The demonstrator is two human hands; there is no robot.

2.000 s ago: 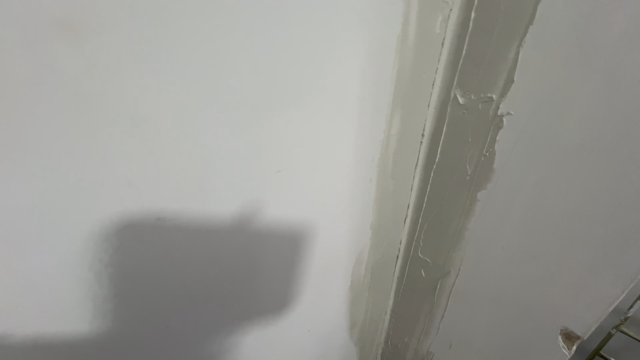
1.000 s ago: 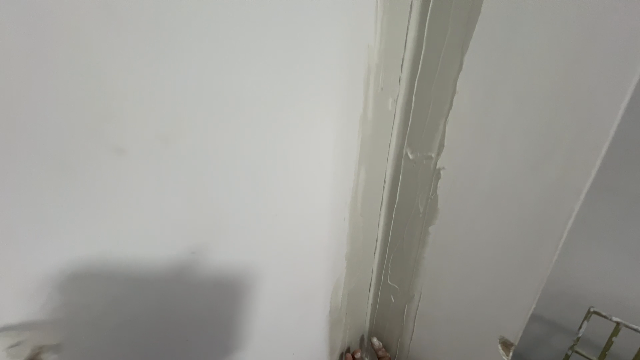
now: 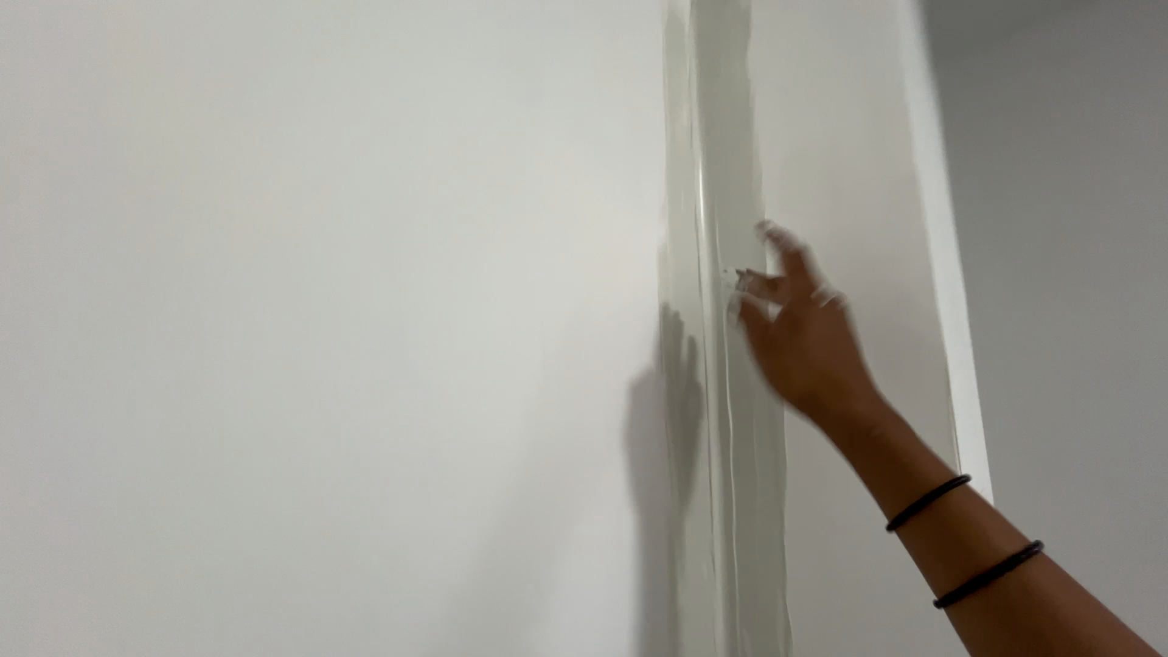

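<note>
A vertical band of wet grey-beige filler [image 3: 744, 438] runs along the corner between two white wall faces, with a raised bead [image 3: 707, 237] down its length. My right hand [image 3: 803, 319] is raised at the band's right side, fingers spread and somewhat blurred, with whitish compound on the fingertips and knuckles. The fingertips are over or close to the band; whether they touch it I cannot tell. Nothing shows in the hand. Two thin black bands [image 3: 990, 575] circle the forearm. My left hand is out of view.
The broad white wall [image 3: 319, 274] fills the left, with the hand's shadow [image 3: 680, 411] falling near the corner. On the right, the white wall face [image 3: 849, 164] ends at a lighter vertical edge [image 3: 949, 274], beyond which lies a grey wall [image 3: 1077, 274].
The view has shifted a lot. My right hand and forearm now show beside the filler band; one second ago only some fingertips showed at the bottom edge. The metal frame at lower right has left view.
</note>
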